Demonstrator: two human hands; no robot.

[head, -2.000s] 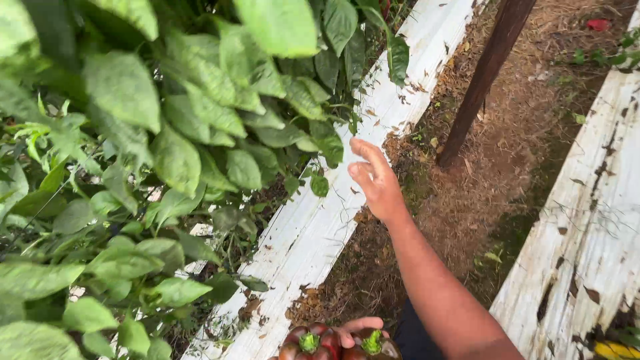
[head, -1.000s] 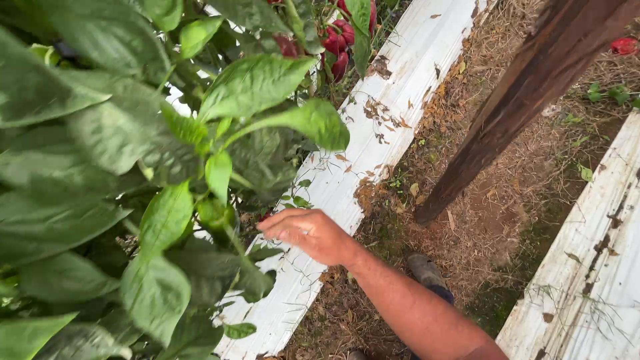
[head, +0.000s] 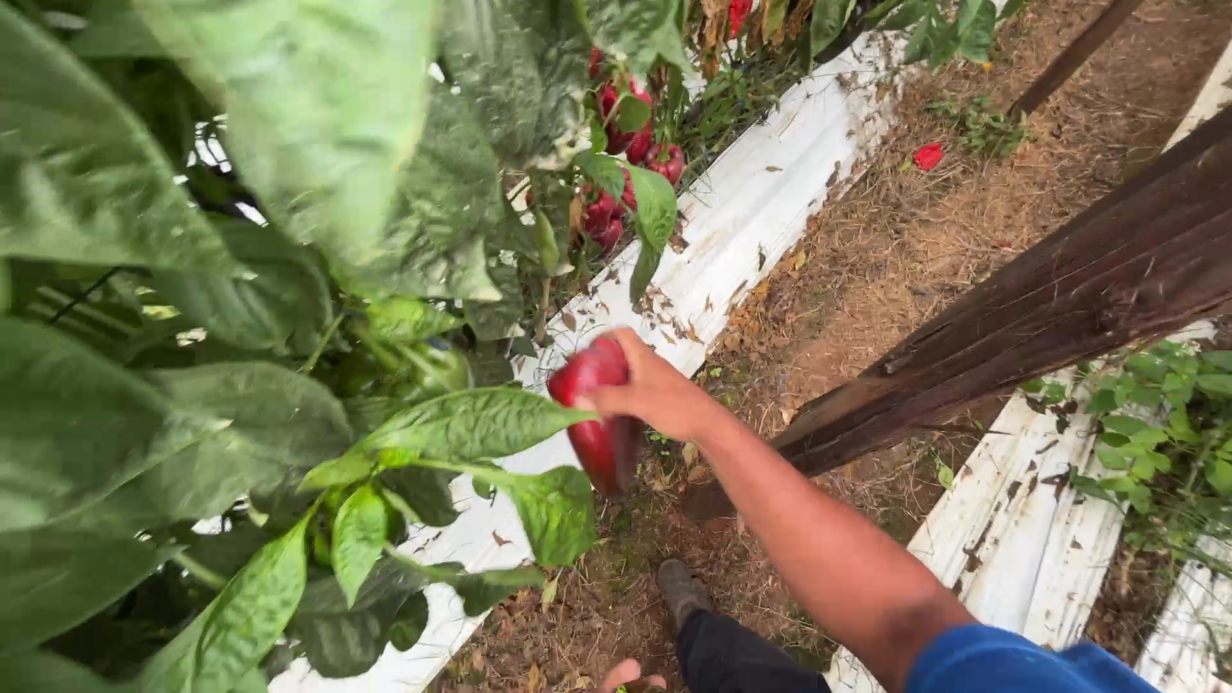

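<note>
A red bell pepper [head: 589, 385] is in my right hand [head: 654, 390], whose fingers and thumb close around its upper part. The pepper hangs over the white plastic mulch [head: 760, 221] beside the pepper plants. Green leaves [head: 462, 423] come close to its left side. Only part of my left hand [head: 628, 676] shows at the bottom edge, with a bit of green by it; what it holds is hidden. More red peppers [head: 606, 217] hang in a cluster on the plants, up from my right hand.
A dark wooden post [head: 1011, 308] leans across the right side. Beyond it run another white plastic strip [head: 1030, 520] and leafy weeds [head: 1174, 423]. A red piece [head: 928, 156] lies on the straw-covered soil. My shoe [head: 681, 589] stands at the bottom. Large leaves [head: 318, 125] fill the left.
My right hand, with no pepper visible in it before, now holds a red one. Two seconds ago dark red peppers showed by my left hand at the bottom; they are out of sight now.
</note>
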